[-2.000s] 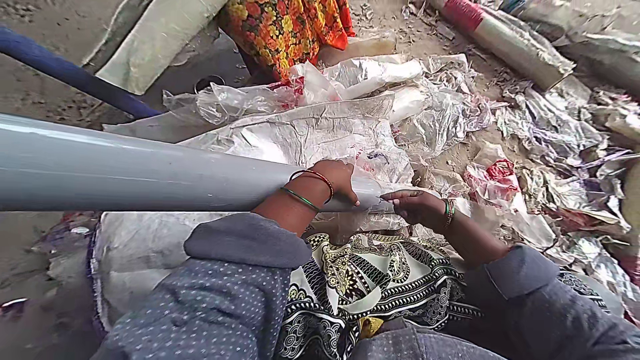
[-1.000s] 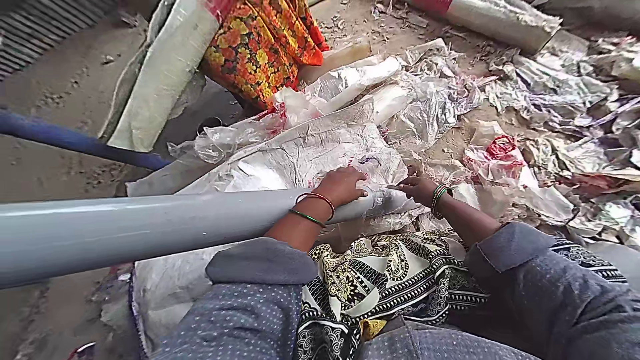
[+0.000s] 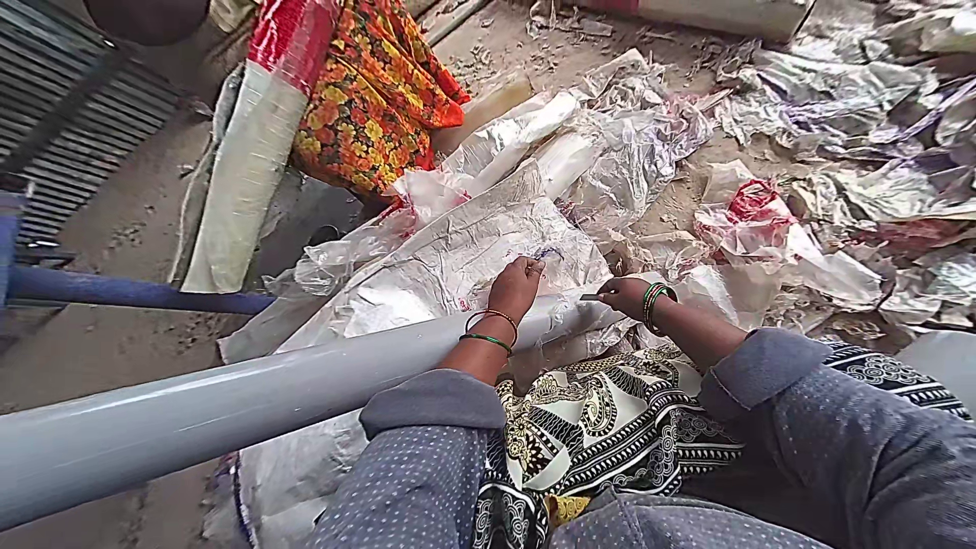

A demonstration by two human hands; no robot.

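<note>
A long grey plastic pipe [image 3: 252,385] runs from the left edge to my lap, its right end wrapped in thin clear plastic film [image 3: 560,324]. Just above the pipe is my left hand [image 3: 520,280], its fingers pinched together near the film; whether they grip any of it is unclear. Past the pipe's right end, my right hand [image 3: 627,297] holds a small dark flat strip [image 3: 589,297], possibly a blade, pointing left toward the film. A crumpled white plastic sheet [image 3: 473,252] lies under and beyond the pipe.
A person in orange floral cloth [image 3: 366,99] is at the top, beside a red-and-white wrapped roll [image 3: 248,168]. Blue bar [image 3: 137,290] and slatted metal [image 3: 76,114] stand left. Torn plastic wrappings [image 3: 762,221] litter the ground right. Another roll [image 3: 717,15] lies at the top.
My left hand has lifted off the pipe, where it rested two seconds ago. The pipe now slants more, its left part lower in view. The view has shifted somewhat.
</note>
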